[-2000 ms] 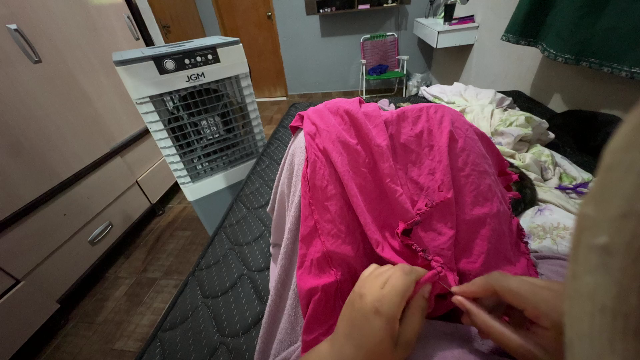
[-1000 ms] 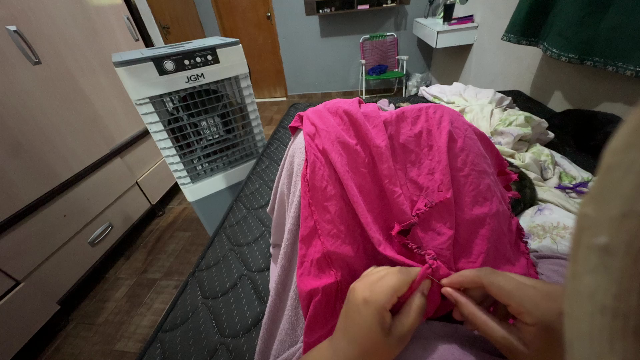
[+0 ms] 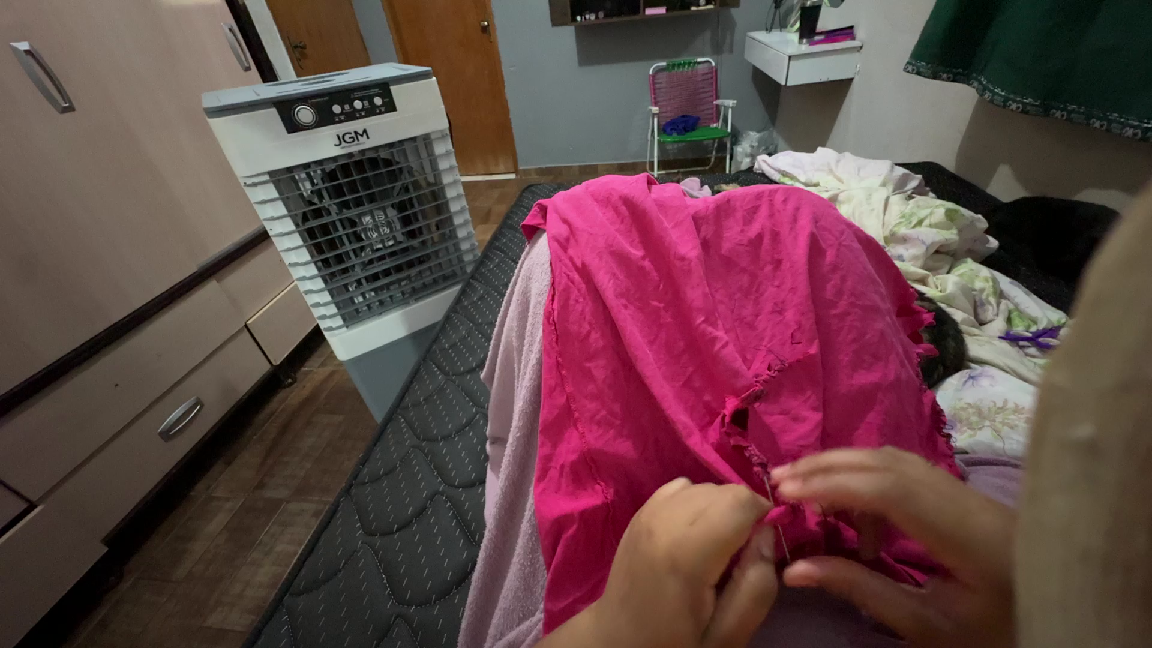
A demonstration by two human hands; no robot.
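A bright pink cloth (image 3: 648, 324) with frayed, stitched edges lies draped over a lilac towel (image 3: 513, 450). Low in the view, my left hand (image 3: 693, 558) pinches a fold of the pink fabric between thumb and forefinger. A thin sewing needle (image 3: 778, 526) passes through the fold and juts out beside my left fingertips. To its right my right hand (image 3: 900, 540) has thumb and fingers apart around the needle; whether a fingertip touches it is unclear. Just above both hands, a dark gap (image 3: 740, 418) shows between gathered, ragged edges of the cloth.
The cloth rests over a dark quilted mattress (image 3: 423, 504). An air cooler (image 3: 360, 216) stands left of it, near a wardrobe (image 3: 117, 180). Floral bedding (image 3: 936, 225) is heaped at the right, by a dark furry animal (image 3: 940, 342). A folding chair (image 3: 688, 117) stands by the far wall.
My right fingers, closed together at the cloth one second ago, are now spread apart. My left hand keeps its pinch on the fabric.
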